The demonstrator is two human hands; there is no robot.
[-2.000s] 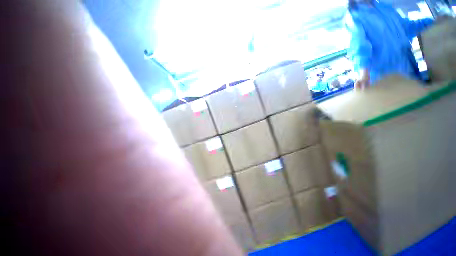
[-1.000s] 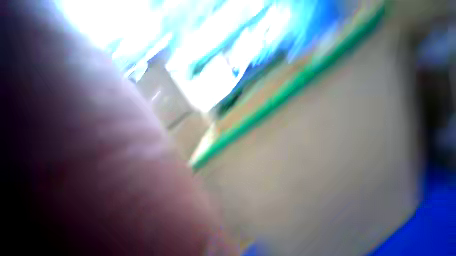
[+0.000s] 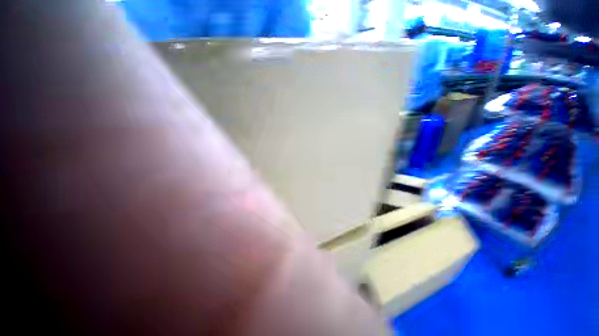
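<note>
A large, blurred, skin-coloured shape covers the left and lower middle of the view, very close to the lens. It looks like part of my left hand, coming in from the left side. Its fingers and anything it may hold cannot be made out. My right hand is not seen. A large tan carton stands just beyond, its left part hidden by the hand. A smaller tan carton with open flaps lies low, right of the large one.
A trolley with tiers of dark and red items stands on the blue floor at the right. A blue bin and another carton stand behind. Blue clothing, seemingly a person's, shows at the top left. Lit benches are further back.
The view has swung to the right. The stacked cartons and the green-edged carton have gone out of view, and the trolley and small open carton have come in. The hand still covers the left side.
</note>
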